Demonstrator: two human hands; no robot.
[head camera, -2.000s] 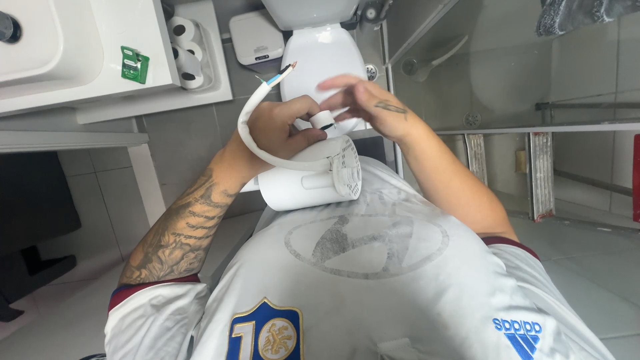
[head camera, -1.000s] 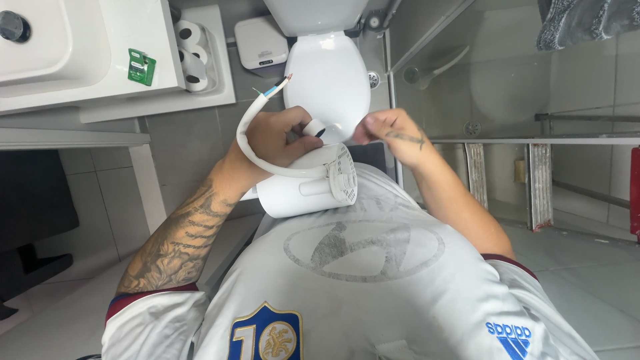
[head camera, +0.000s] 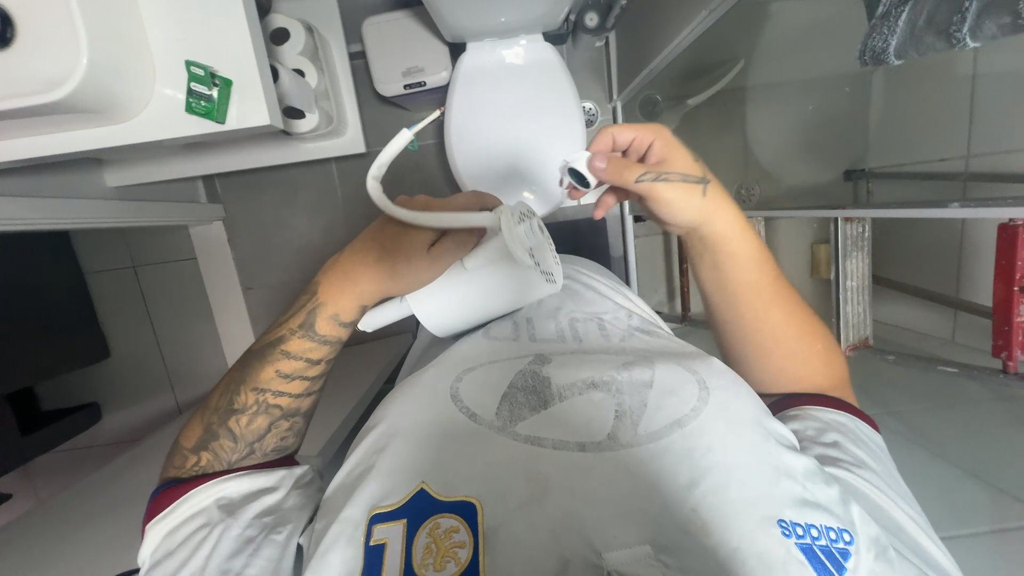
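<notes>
My left hand (head camera: 416, 248) holds a white cylindrical electric appliance (head camera: 480, 296) against my shirt; its vented round end faces right. A thick white cable (head camera: 384, 188) curves up from that end, over my left hand, to bare wire ends (head camera: 428, 122) near the toilet seat. My left fingers are partly hidden behind the appliance. To the right, apart from the appliance, my right hand (head camera: 656, 176) pinches a small white ring-shaped part (head camera: 579, 171) with a dark centre between thumb and fingers, over the front of the toilet lid.
The closed white toilet (head camera: 512, 112) stands ahead. At the left are a white sink (head camera: 72, 72) with a green packet (head camera: 208, 92) on its edge, toilet rolls (head camera: 294, 96) in a bin and a white scale (head camera: 406, 52). A glass panel and a ladder (head camera: 852, 280) stand right.
The small white part, earlier at my left hand's fingertips, is now in my right hand, away from the appliance. My left hand has moved down onto the appliance's body.
</notes>
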